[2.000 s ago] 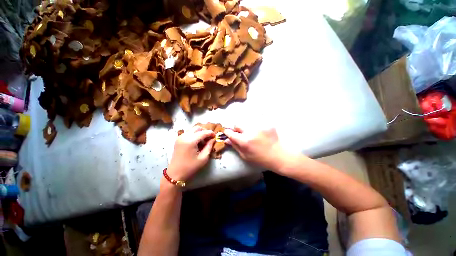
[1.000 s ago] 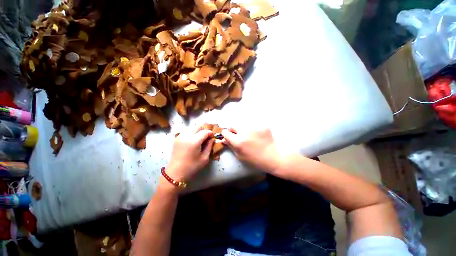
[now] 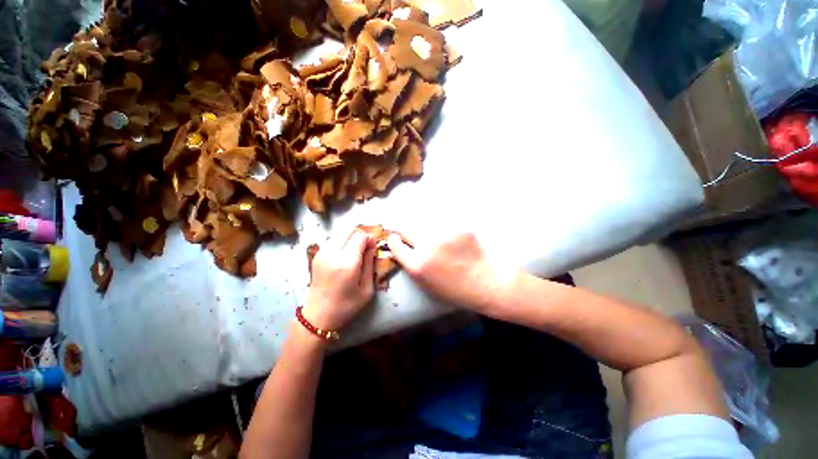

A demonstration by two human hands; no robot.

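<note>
A brown felt piece [image 3: 382,269] with a ragged edge and a small pale spot is held between both hands at the near edge of the table. My left hand [image 3: 341,280], with a red-and-gold bracelet on the wrist, grips its left side, and brown felt also shows beside and behind the fingers. My right hand [image 3: 438,267] is closed at the piece's right side, fingertips almost touching the left ones. A tool in the right fingers cannot be made out. A large heap of brown pieces [image 3: 359,134] with white and yellow spots lies beyond the hands.
The pale cloth-covered table [image 3: 547,134] holds the heap. Bottles or tubes [image 3: 31,381] and a brown ring-like scrap [image 3: 72,359] are at the left edge. A carton [image 3: 717,134], a red bundle [image 3: 794,152] and clear plastic bags [image 3: 776,54] are at right. A carton with brown pieces [image 3: 211,444] is at lower left.
The view has shifted slightly, moving the heap up and left in the picture. Both hands remain at the felt piece. The small dark thing seen earlier between the fingertips no longer shows clearly.
</note>
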